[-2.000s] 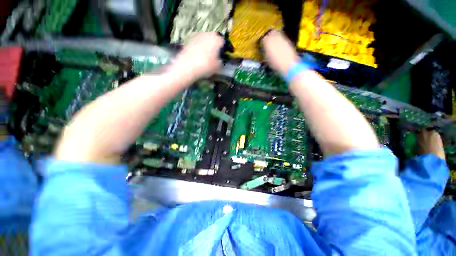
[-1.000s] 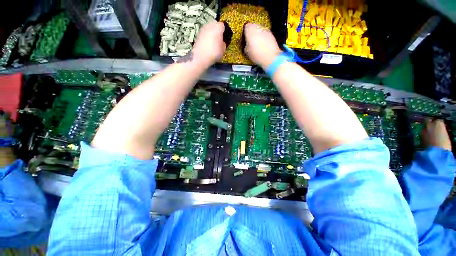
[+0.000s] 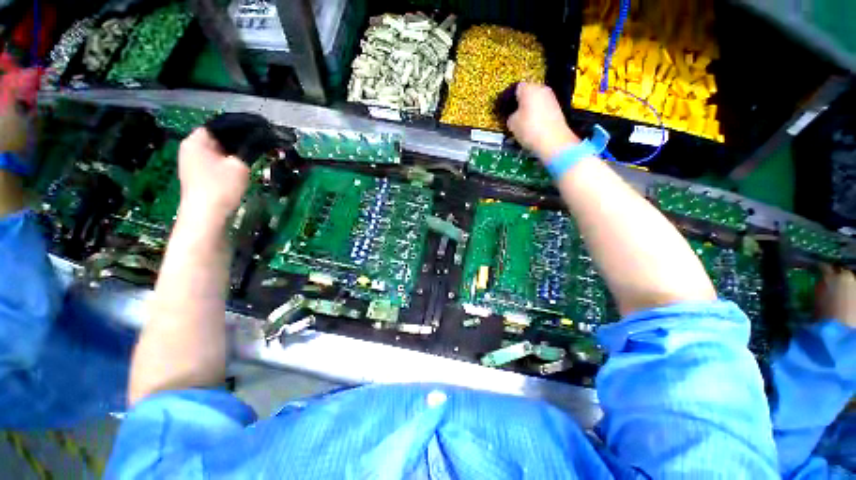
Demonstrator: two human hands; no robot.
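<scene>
My left hand (image 3: 214, 176) is at the left, over the far edge of the pallets. A black shape (image 3: 246, 136) covers its fingers; I cannot tell if it is worn or held. My right hand (image 3: 537, 120) is at the front right of the bin of small golden-yellow components (image 3: 488, 70), with black at its fingertips too; whether it holds anything is hidden. A light blue wrist strap (image 3: 574, 157) is on my right wrist. Green circuit boards (image 3: 324, 225) with silvery-blue parts lie in black pallets; a yellow block (image 3: 483, 277) stands on the middle-right board (image 3: 507, 230).
Bins of pale components (image 3: 399, 70) and large yellow components (image 3: 648, 70) flank the golden bin. A metal conveyor rail (image 3: 375, 361) runs along the near side; pallet latches (image 3: 291, 319) project beside it. Blue sleeves of other people are at left (image 3: 28, 281) and right (image 3: 798, 366).
My left hand has moved from beside the golden bin leftward and down over the pallets. My right hand has stayed at the golden bin, slightly lower. The view has shifted.
</scene>
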